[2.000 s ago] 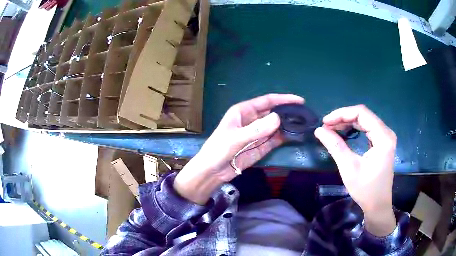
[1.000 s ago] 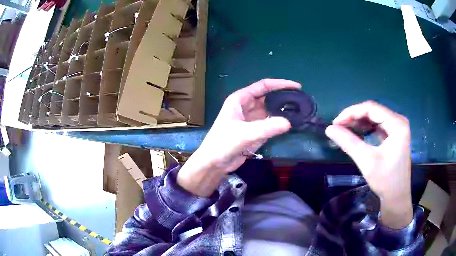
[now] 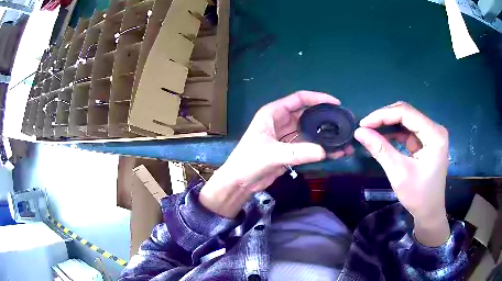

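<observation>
A round black speaker driver (image 3: 328, 127) with a ringed cone is held above the green bench top, its cone facing up towards me. My left hand (image 3: 275, 145) grips its left side between fingers and thumb. A thin pale lead wire with a small white connector plug (image 3: 292, 174) hangs below my left hand. My right hand (image 3: 404, 151) is at the speaker's right rim, thumb and forefinger pinched together. Any thin strip between these fingertips is too small or dark to make out.
A brown partitioned carton (image 3: 221, 82) stands at the left, pale wires in its cells, with a slotted cardboard divider (image 3: 161, 82) leaning on it. A white paper scrap (image 3: 461, 33) lies far right on the green bench (image 3: 330, 49). Cardboard pieces (image 3: 148, 184) are below.
The speaker has tilted and its cone ring shows more clearly. My right fingertips have come from slightly right of the rim to close against it. The white plug hangs more visibly.
</observation>
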